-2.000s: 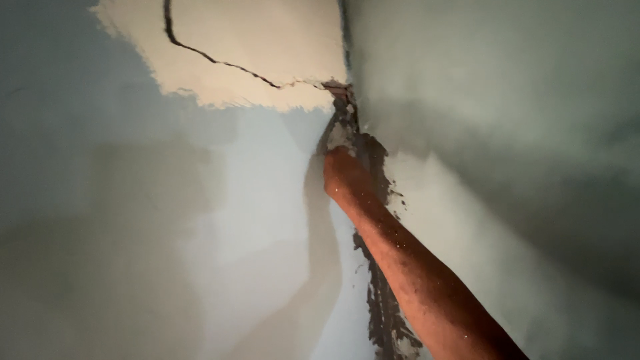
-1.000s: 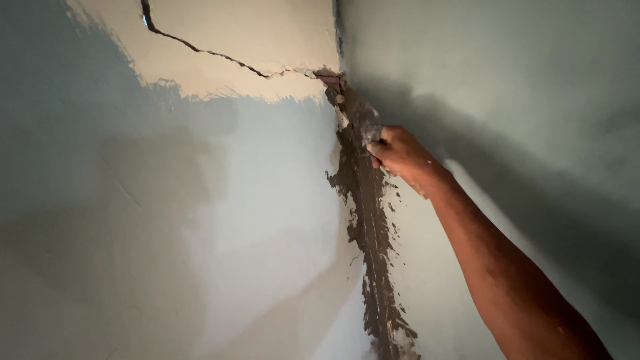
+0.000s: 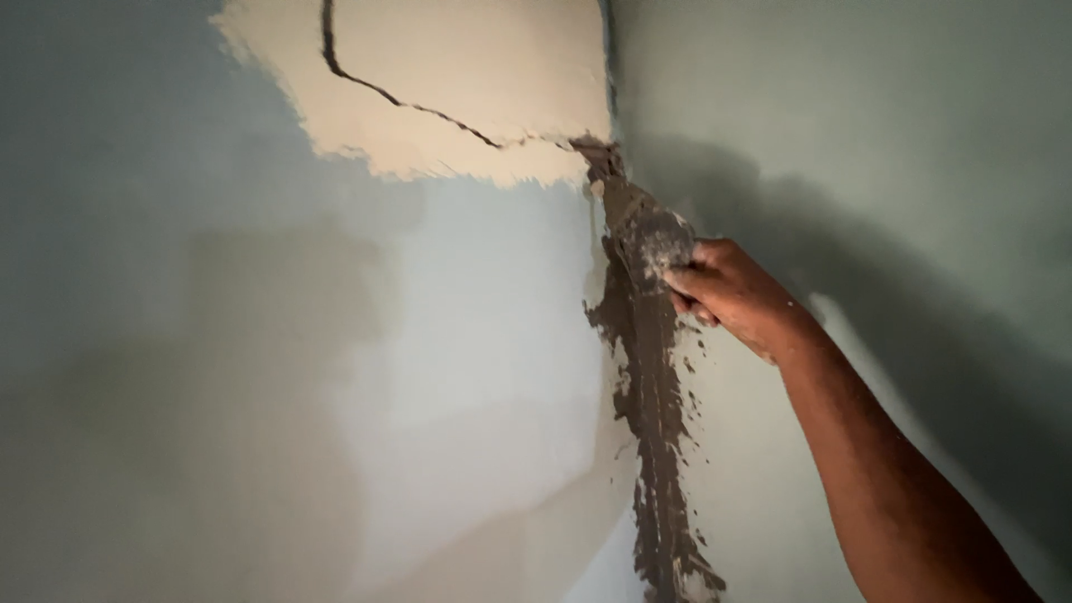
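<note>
My right hand (image 3: 729, 293) grips a broad, mortar-smeared scraper blade (image 3: 657, 247), most likely a putty knife; its handle is hidden in the hand. The blade lies against the wall corner, over the upper part of a strip of dark brown mortar (image 3: 657, 402). This strip runs down the corner with ragged edges and small spatters on its right side. Just above the blade, more dark filler (image 3: 599, 155) sits where a thin crack (image 3: 444, 117) meets the corner. My left hand is not in view.
A cream patch (image 3: 469, 50) with rough edges covers the upper part of the blue-grey left wall (image 3: 494, 318). The greenish right wall (image 3: 879, 100) meets it at the corner. My arm throws a broad shadow on the right wall.
Two seconds ago my right hand was over the corner, hiding part of the strip; since then it has moved to the right side of it, and the blade shows more fully now.
</note>
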